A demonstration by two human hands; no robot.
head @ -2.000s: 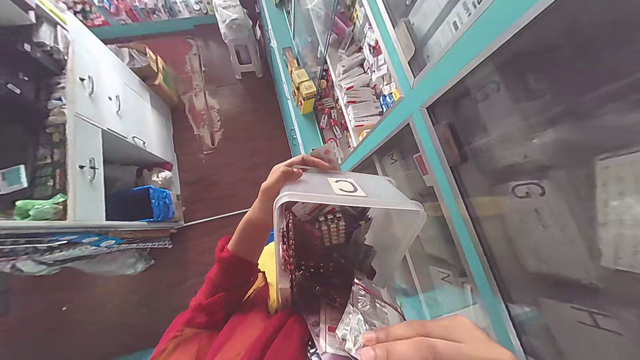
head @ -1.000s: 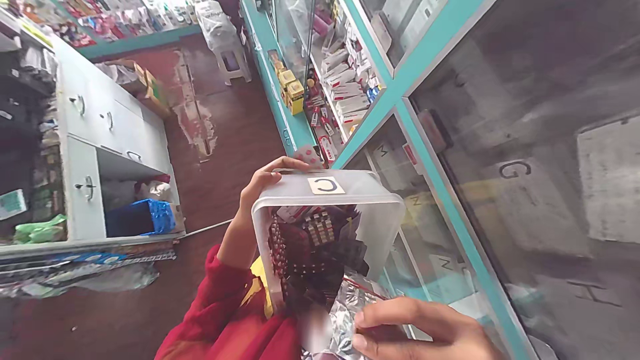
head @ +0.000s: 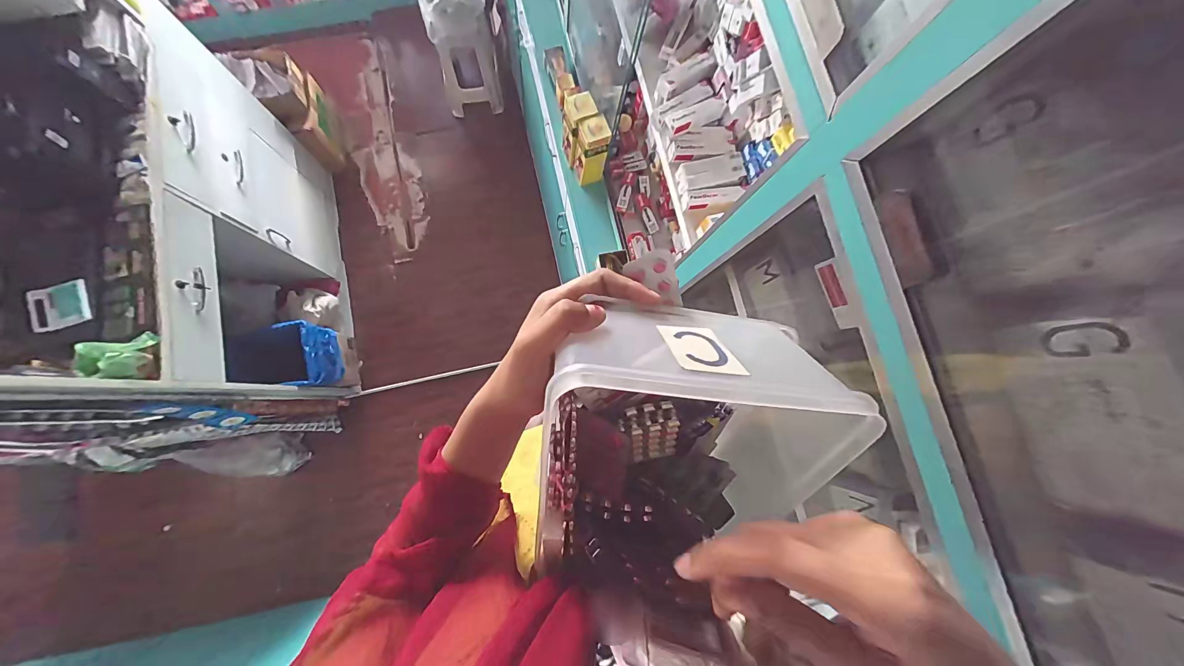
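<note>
A translucent plastic bin [head: 795,393] with a letter label is tilted toward me, its mouth facing down and near. My left hand [head: 569,319] grips the bin's far side; a blister pack with pink tablets [head: 655,273] shows beside its fingertips. Inside the bin lie dark blister strips [head: 647,509] and a strip with pale tablets [head: 650,430]. My right hand [head: 805,573] is at the bin's mouth, over the dark strips, thumb and forefinger bent. Its fingertips are partly hidden and blurred, so whether they grip a strip is unclear.
Glass-fronted cabinets with teal frames [head: 888,305] stand close on the right. Yellow boxes [head: 587,139] sit on the teal ledge beyond the bin. White cupboards [head: 250,166] are at the left, a cardboard box [head: 310,116] behind them. A white plastic stool [head: 467,69] stands farther off.
My right hand has moved from the silvery packs at the bin's lower edge to the dark strips at its mouth. My left hand has kept its hold on the bin.
</note>
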